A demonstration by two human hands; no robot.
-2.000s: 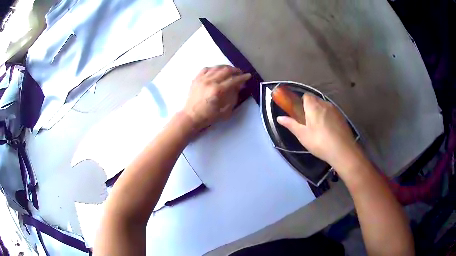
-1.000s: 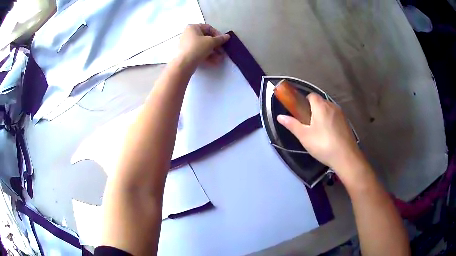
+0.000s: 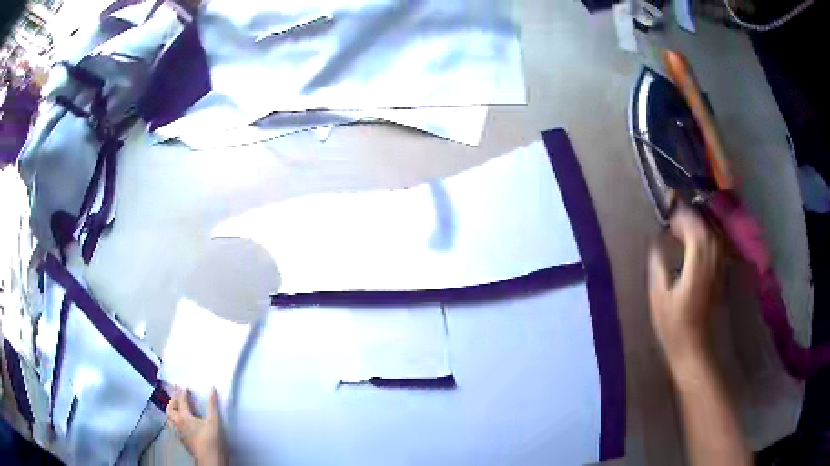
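The pale front panel (image 3: 510, 346) lies flat, with a dark purple hem band (image 3: 587, 246) along its right end and a dark purple seam strip (image 3: 428, 296) across it. A short dark pocket line (image 3: 414, 381) shows below the seam. The steam iron (image 3: 673, 136) stands at the upper right, off the panel. My right hand (image 3: 684, 273) is blurred just below the iron's back end, off its handle, with nothing seen in it. My left hand (image 3: 196, 426) is at the panel's lower left edge, fingers apart; whether it grips the cloth is unclear.
Waiting panels (image 3: 409, 55) lie at the far edge. Crumpled garment pieces (image 3: 114, 118) are heaped at the left, with another purple-edged piece (image 3: 105, 364) below them. The maroon hose (image 3: 755, 255) runs down the right side. Small scraps (image 3: 637, 23) lie at the far right.
My right hand has let go of the iron, which now stands farther away at the upper right. My left hand has moved from the panel's far corner to its lower left. The whole hem band shows.
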